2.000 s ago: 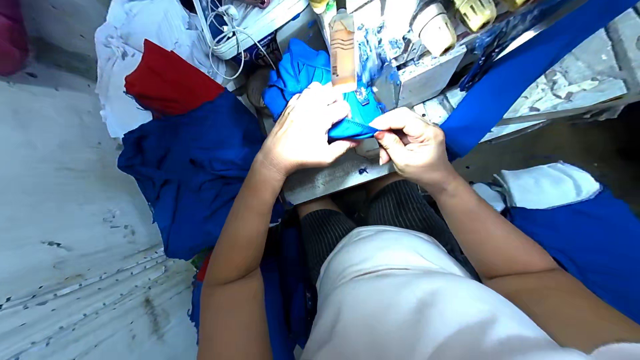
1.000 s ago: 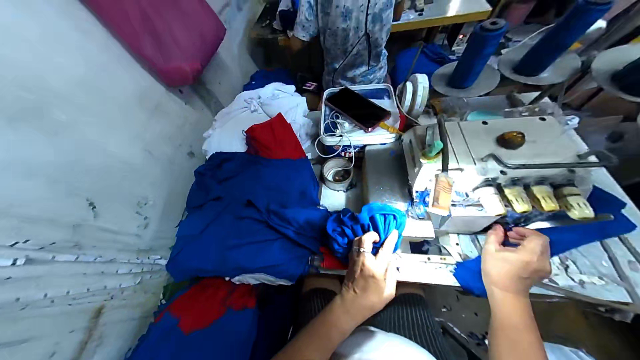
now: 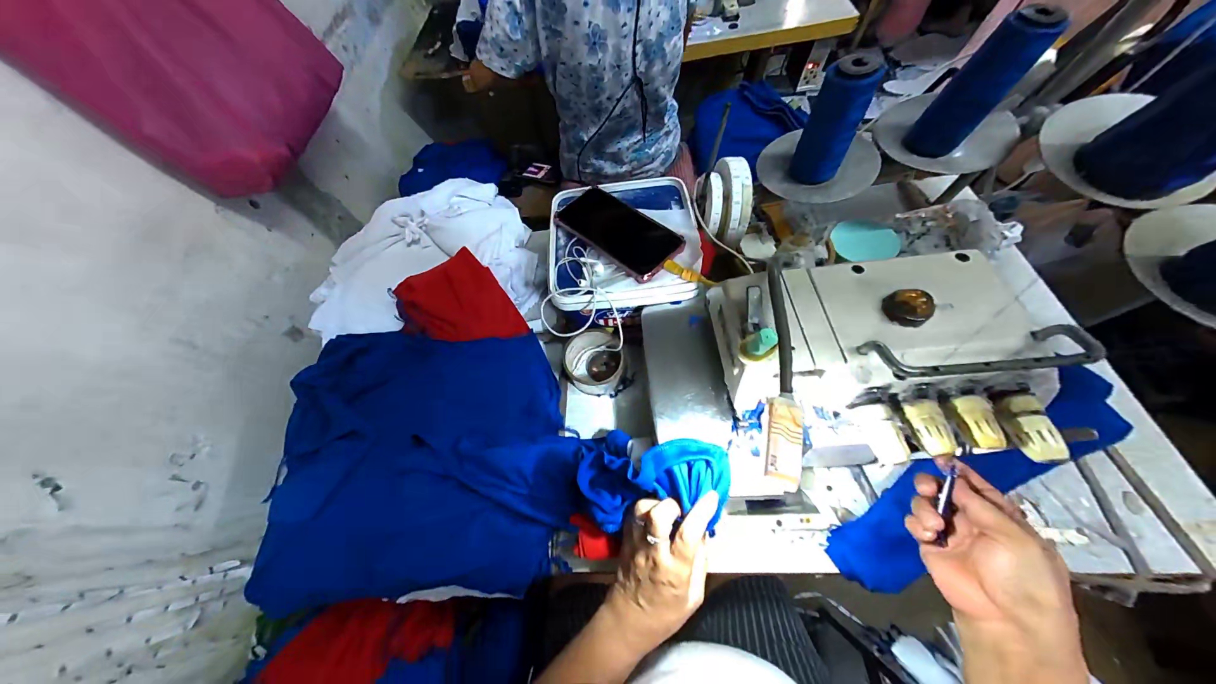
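My left hand grips a bunched piece of bright blue fabric at the table's front edge, left of the needle area of an overlock sewing machine. In my right hand is a small dark metal tool, perhaps thread snips, held between thumb and fingers; its exact kind is unclear. Another blue fabric piece lies on the machine table behind and left of my right hand, running under the yellowish tension knobs. A large blue cloth spreads to the left of my left hand.
A phone and white cable lie on a plastic container. Before it is a small round tin. Red cloth and white cloth are heaped at left. Blue thread cones stand at back right. A person in a patterned top stands beyond.
Two seconds ago both hands pinched blue fabric together; now they are apart. My right hand has moved right and has turned palm up, with the tool showing. The view has shifted markedly.
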